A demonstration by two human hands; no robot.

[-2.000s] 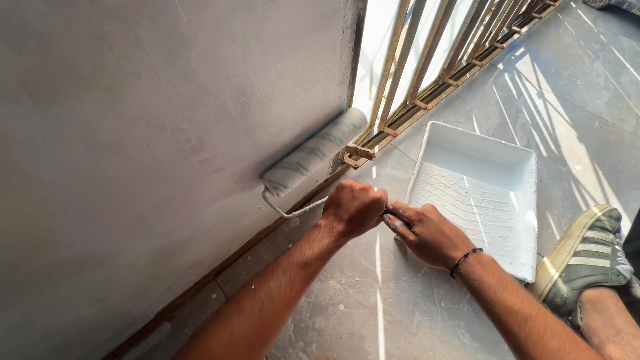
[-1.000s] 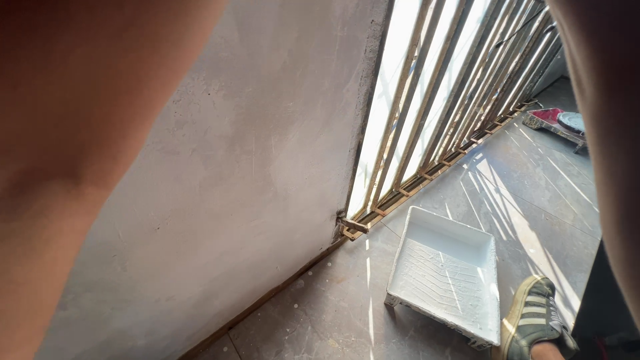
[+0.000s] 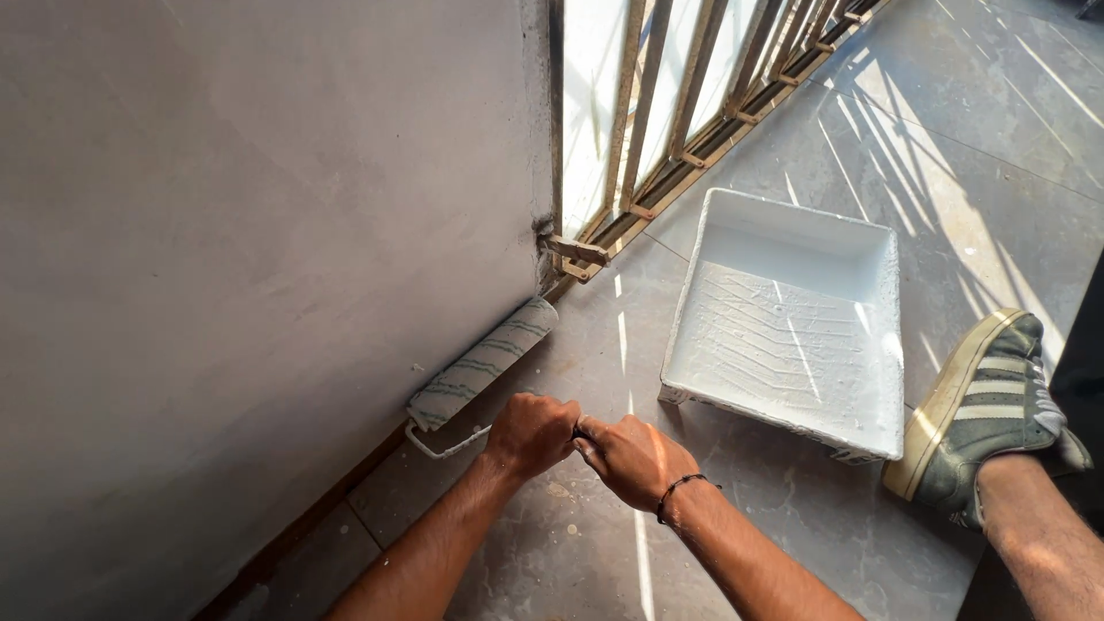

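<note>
A paint roller (image 3: 483,362) with a striped, paint-covered sleeve lies against the foot of the wall (image 3: 285,216), close to the corner by the metal bars. Its white wire frame bends back to my left hand (image 3: 533,434), which is closed around the handle. My right hand (image 3: 638,457), with a dark bracelet at the wrist, grips the handle's rear end, touching the left hand. Most of the handle is hidden by the fingers. Right of my hands, a white paint tray (image 3: 785,319) holding white paint rests on the tiled floor.
A row of brown metal bars (image 3: 651,95) runs from the wall corner to the upper right. A metal latch piece (image 3: 573,250) juts out at the corner. My shoe (image 3: 983,405) stands beside the tray. Paint spots mark the floor tiles (image 3: 552,535) below my hands.
One second ago my forearms were raised at both sides of the view and the roller was out of sight. Now both hands are low, with the roller at the wall's base, lower than two seconds ago.
</note>
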